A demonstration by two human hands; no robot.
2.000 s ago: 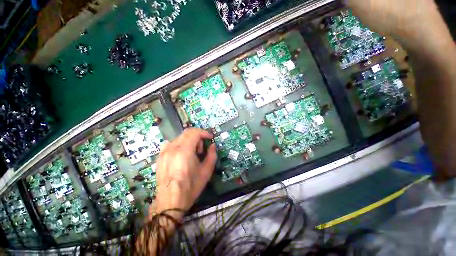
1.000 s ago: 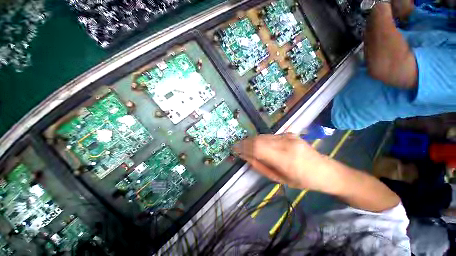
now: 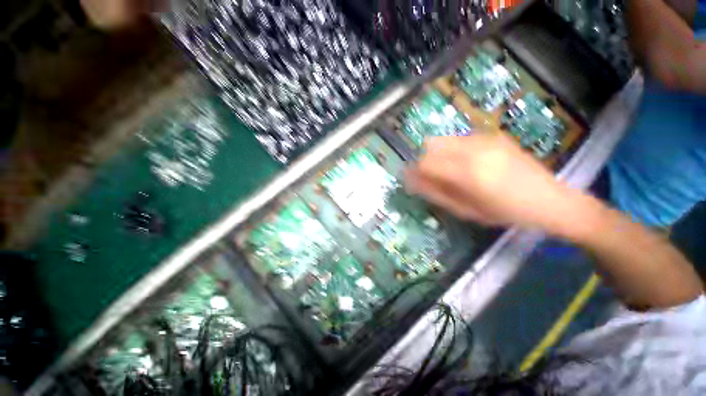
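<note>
My right hand (image 3: 480, 178) comes in from the right, above the pallets. It hovers over the dark bar between two pallets and hides part of the boards there. Its fingers are bent and blurred, so I cannot tell if it holds anything. My left hand is not in view. The middle pallet (image 3: 321, 205) holds green circuit boards, among them one with a bright white top (image 3: 358, 193) and one lower left (image 3: 290, 241). A brown pallet (image 3: 569, 158) with green boards lies beyond my hand.
A metal rail (image 3: 232, 220) runs diagonally beside a green mat (image 3: 232, 166). On the mat lie a silvery pile (image 3: 190, 147), a small dark pile (image 3: 141, 216) and a large glittering heap (image 3: 286, 69). A person in blue (image 3: 650, 155) is at right. Dark hair hangs across the bottom.
The view has swung, so the parts mat shows more and the boards sit lower right. My right hand has moved from the near rail to over the pallets. My left hand, seen two seconds ago, is gone.
</note>
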